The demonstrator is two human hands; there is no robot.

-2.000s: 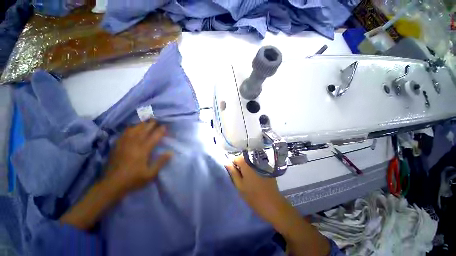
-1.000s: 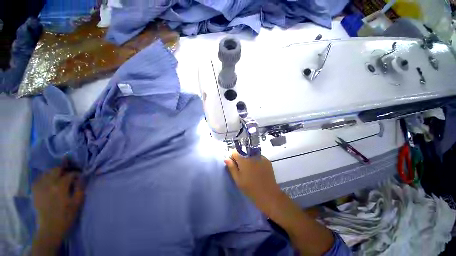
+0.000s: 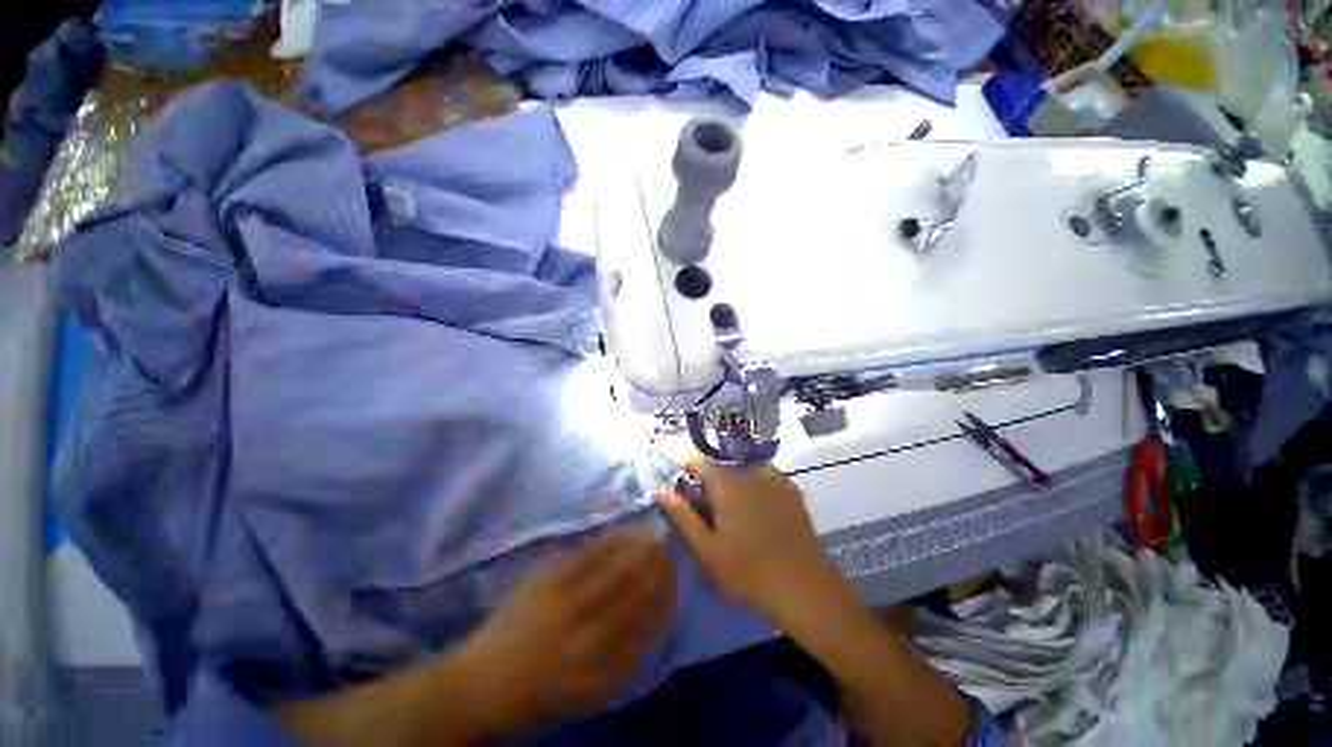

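Observation:
The light blue striped shirt (image 3: pixel 395 423) spreads over the table left of the needle, with a small white label (image 3: pixel 399 200) near its top. The white sewing machine (image 3: pixel 906 263) has its lit head end and presser foot area (image 3: pixel 672 426) at the cloth's right edge. My right hand (image 3: pixel 738 525) is at the needle with its fingertips pinching the cloth edge just in front of the foot. My left hand (image 3: pixel 577 620) is blurred, lying over the cloth near its front edge, left of my right hand; whether it grips cloth cannot be told.
Thread snips (image 3: pixel 1005 450) lie on the machine bed. Red-handled scissors (image 3: pixel 1150 489) hang at the right table edge. White ruffled pieces (image 3: pixel 1110 642) are below right. A blue cloth heap (image 3: pixel 657 44) lies behind the machine. A shiny plastic-wrapped package (image 3: pixel 110 153) is at back left.
My left hand has moved from the far left to near my right hand. The cloth on the left has spread and shifted, now covering more of the package. My right hand stays by the needle.

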